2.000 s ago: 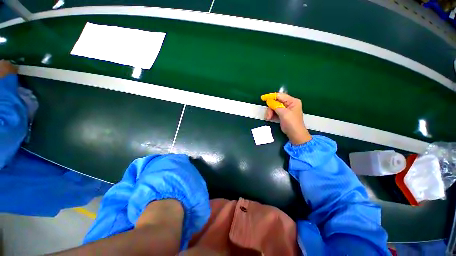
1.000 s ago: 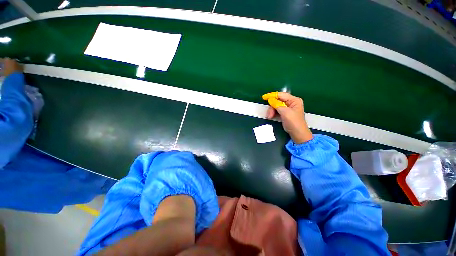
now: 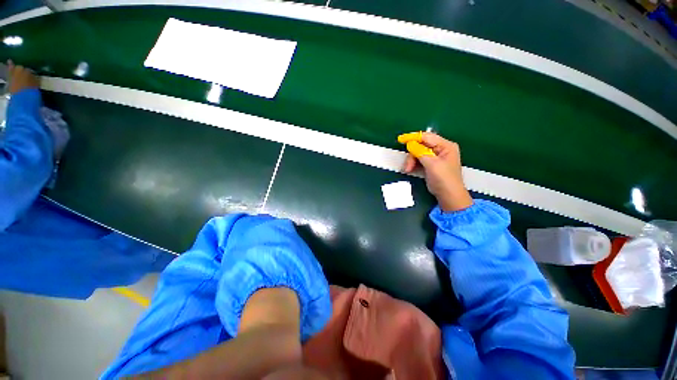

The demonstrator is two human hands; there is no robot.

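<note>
My right hand (image 3: 444,167) rests over the white rail at the bench's far edge, with yellow covers (image 3: 420,149) on the thumb and one fingertip. These two fingers are slightly apart, and I see nothing held between them. A small white square wipe (image 3: 398,195) lies flat on the dark green bench (image 3: 341,200), just left of and below this hand, not touching it. My left arm is bent back towards me. Its bare wrist (image 3: 273,312) comes out of the blue cuff near the bottom, and the hand is too close and cut off to read.
A long white sheet (image 3: 220,58) lies on the green belt (image 3: 356,96). A whitish bottle (image 3: 568,246) and a red-rimmed bin (image 3: 610,276) with white stock in clear plastic are at the right. Another person's blue sleeve (image 3: 26,156) and hand are at the far left.
The white sheet has shifted right along the belt. The view has shifted slightly. My right hand keeps its pose beside the wipe, and my left sleeve appears a little further right.
</note>
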